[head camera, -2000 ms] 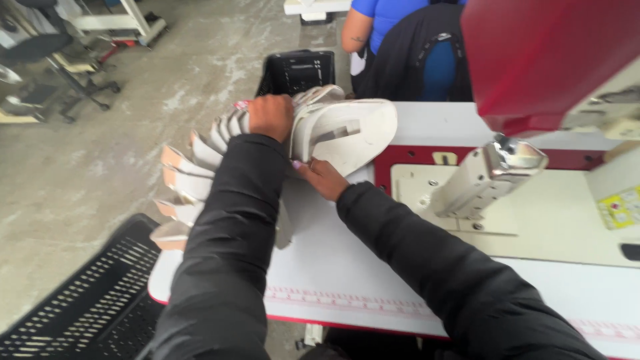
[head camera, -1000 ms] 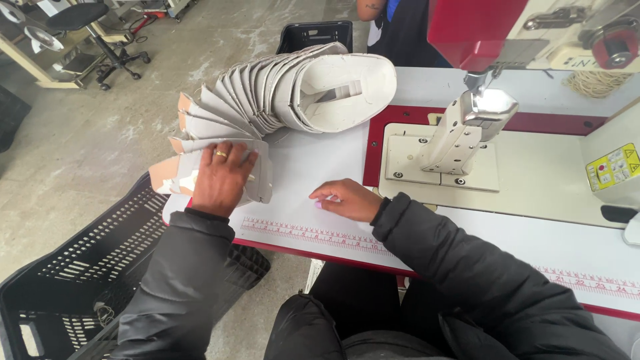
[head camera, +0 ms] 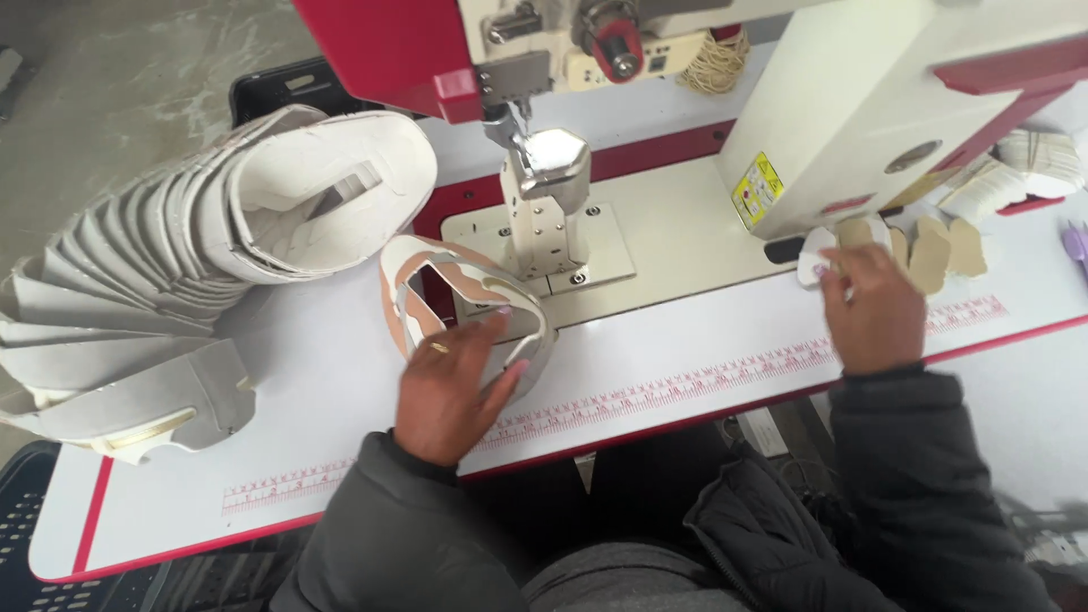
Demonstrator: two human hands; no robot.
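Note:
My left hand (head camera: 455,382) grips the edge of a shoe upper (head camera: 531,340) in tan, white and grey, which lies on the table's edge of the post-bed sewing machine's base. My right hand (head camera: 875,310) pinches a small white piece (head camera: 818,259) at the near end of a row of small beige pieces (head camera: 929,255). To the left, a long curved stack of nested grey-white shoe uppers (head camera: 183,225) leans across the table. The machine's post (head camera: 548,204) stands just behind the held upper, under the needle (head camera: 524,110).
The machine's white column (head camera: 837,110) rises at the right. Bundled light pieces (head camera: 1011,174) and a purple tool (head camera: 1076,242) lie beyond it. A coil of beige cord (head camera: 716,64) is behind. Black crates (head camera: 293,89) stand past the table's left side; a printed ruler (head camera: 646,391) runs along the front.
My left hand has moved from the stack to near the machine's post, with a shoe upper now in it. My right hand has moved right to the small pieces. The view has swung right.

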